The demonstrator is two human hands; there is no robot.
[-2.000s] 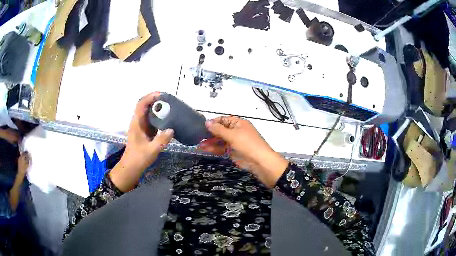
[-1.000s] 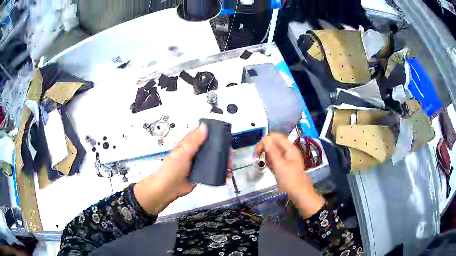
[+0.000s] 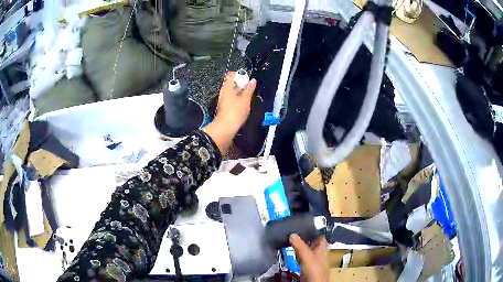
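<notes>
My left hand (image 3: 234, 104) is stretched out to the thread stand behind the machine. It grips a thread cone, of which only the white top (image 3: 241, 79) shows above the fingers; the rest is hidden by the hand. My right hand (image 3: 312, 260), cut off by the bottom edge, holds a dark grey thread cone (image 3: 292, 229) on its side above the machine's right end, white tip to the right. Another dark grey cone (image 3: 176, 108) stands upright on a round dark tray (image 3: 194, 117) left of my left hand.
The stand's white pole (image 3: 285, 71) rises right of my left hand. The machine's grey motor end (image 3: 240, 228) is under the right-hand cone. Tan perforated pieces (image 3: 353, 184) lie at the right. A pale hanging loop (image 3: 326, 110) crosses the upper right. A white tub (image 3: 99, 132) is behind the table.
The view has shifted up towards the stand. The dark grey cone has passed from my left hand to my right. My left hand has reached away and taken hold of a cone at the stand.
</notes>
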